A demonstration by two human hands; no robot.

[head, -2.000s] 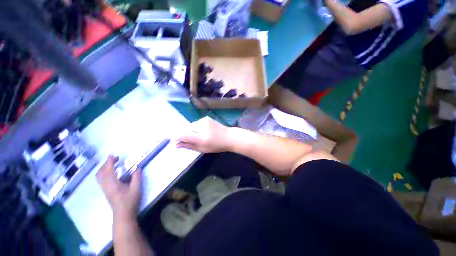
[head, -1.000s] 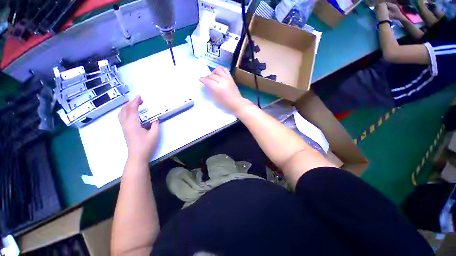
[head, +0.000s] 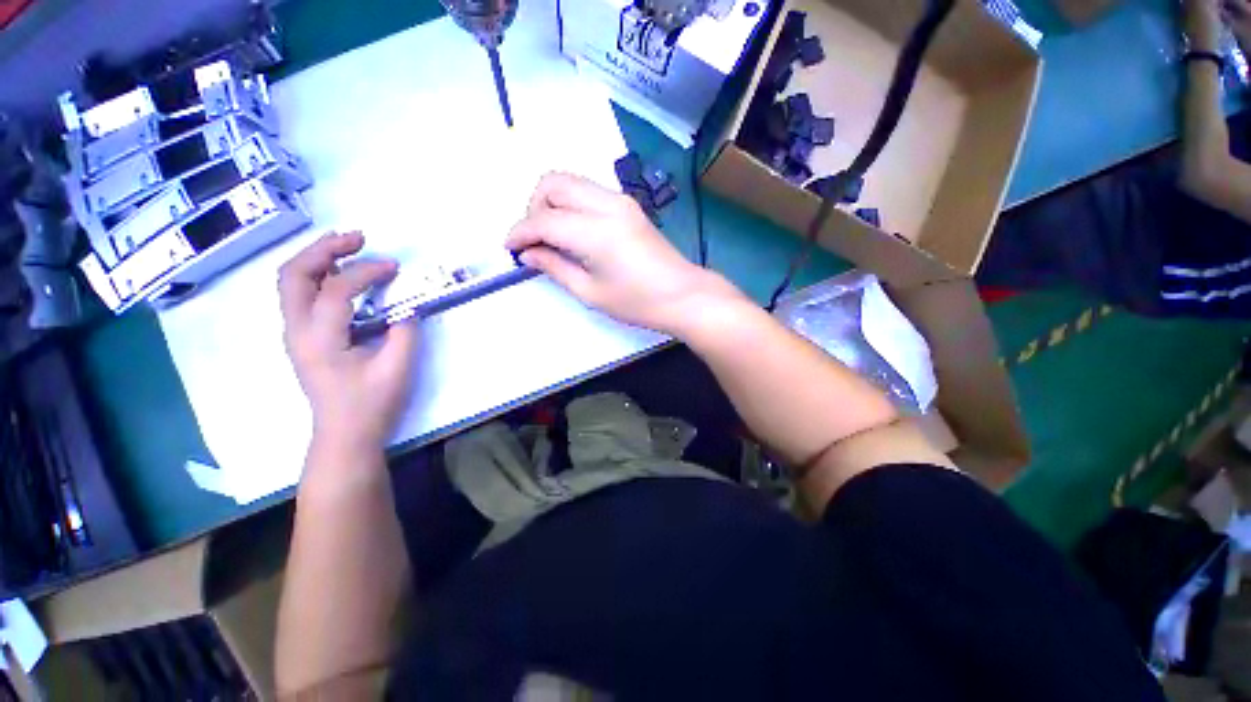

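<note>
A pale-faced black housing unit [head: 446, 291] lies on the white work sheet [head: 371, 130]. My left hand [head: 343, 322] grips its left end between thumb and fingers. My right hand [head: 597, 250] is at its right end, fingertips pinched together on or beside a small dark piece; my fingers hide most of it. The electric screwdriver [head: 483, 17] hangs above the sheet with its thin bit pointing down, touching neither hand.
Several pale-faced units [head: 192, 178] stand at the sheet's left. The screw feeder [head: 659, 55] is behind my right hand. An open carton [head: 947, 165] holds small black pieces; more [head: 645, 181] lie beside the sheet. A black cable [head: 878, 130] crosses the carton. Another person's arm [head: 1207, 124] is far right.
My right hand has come from the bare sheet to the unit's right end. My left hand still holds the left end. The view has shifted, and small black pieces now show beside the sheet.
</note>
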